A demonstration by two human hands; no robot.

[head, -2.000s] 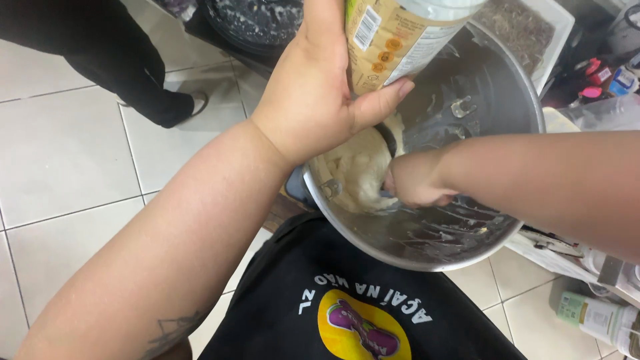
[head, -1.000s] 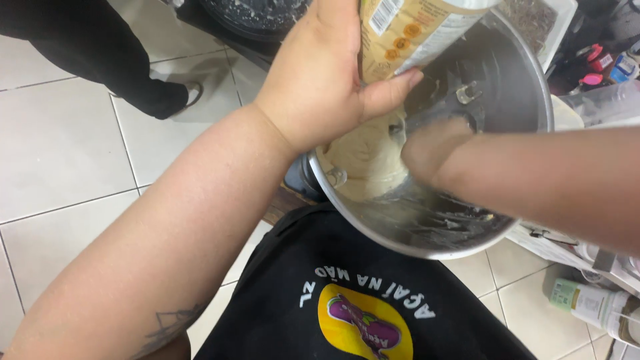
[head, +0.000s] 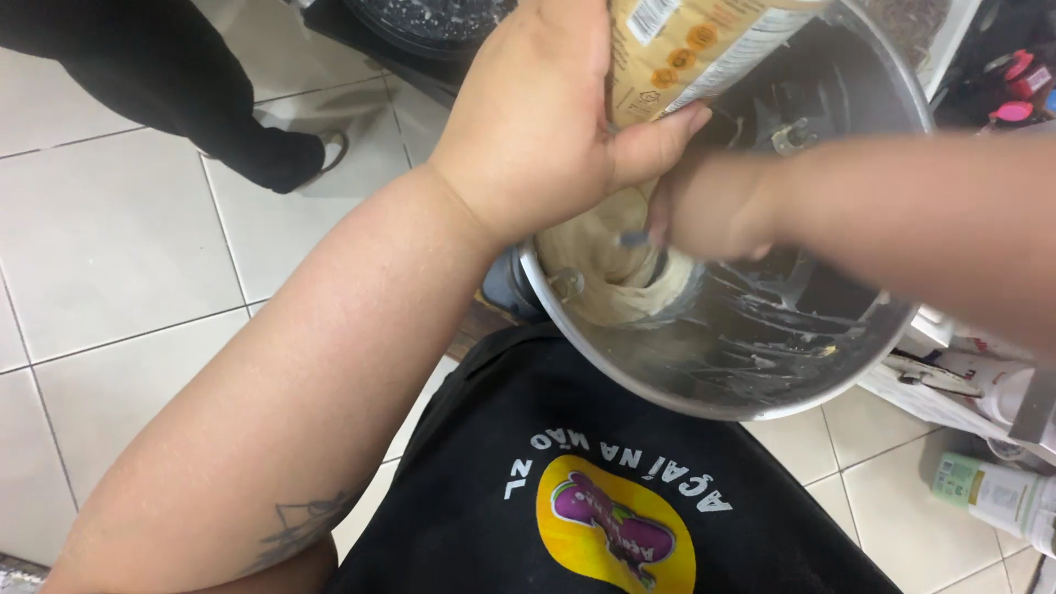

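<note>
A large metal pot (head: 709, 371) with a streaked inner wall is tilted so that its mouth faces me. Pale, creamy mixture (head: 615, 247) lies at its left side. Inside the pot my right hand (head: 718, 206), blurred, grips a utensil whose dark part dips into the mixture; most of the utensil is hidden. With my left hand (head: 553, 115) I hold a printed yellow-and-white container (head: 701, 49) over the upper rim; its top runs out of view, and my thumb lies along its lower edge.
A person's dark-trousered leg (head: 239, 107) and sandalled foot are at upper left on the tiled floor (head: 115, 239). A black container (head: 429, 21) with white residue stands at the top. At right are a shelf (head: 916, 404) with items and a white-and-green bottle (head: 990, 495).
My right hand has moved about within the pot, holding the utensil in the mixture. My left hand keeps its hold on the container above the pot.
</note>
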